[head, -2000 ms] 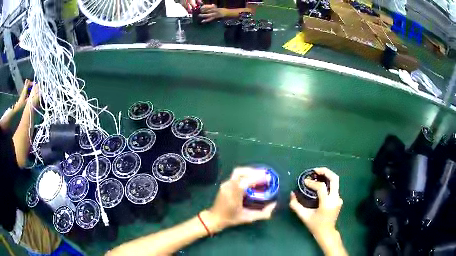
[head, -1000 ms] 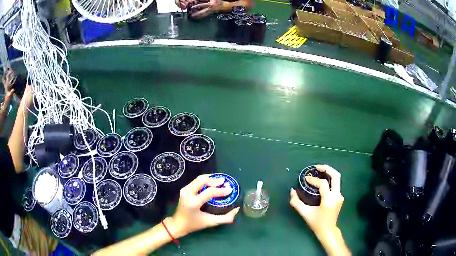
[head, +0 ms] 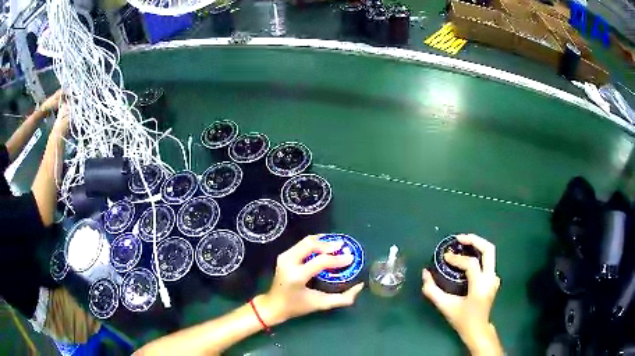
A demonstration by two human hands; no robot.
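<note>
My left hand grips a black cylindrical unit with its top ring lit blue; a finger rests on its top panel. My right hand grips another upright black unit, its ring dark, with a finger on its top. Both units stand upright on the green bench. A small clear solvent bottle with a pale stem stands between the hands, untouched. A cluster of upright black units stands left of my left hand.
White cables hang at left; one plug end lies over the units. A large black cylinder lies under them. Another person's arms reach in at left. Dark waiting units heap at right. Brown cartons and a yellow card sit across the bench.
My left hand and the blue-lit unit moved left from beside the right-hand unit, uncovering the bottle. The view has also shifted. The right hand keeps its grip. Another worker's hands at top left view.
</note>
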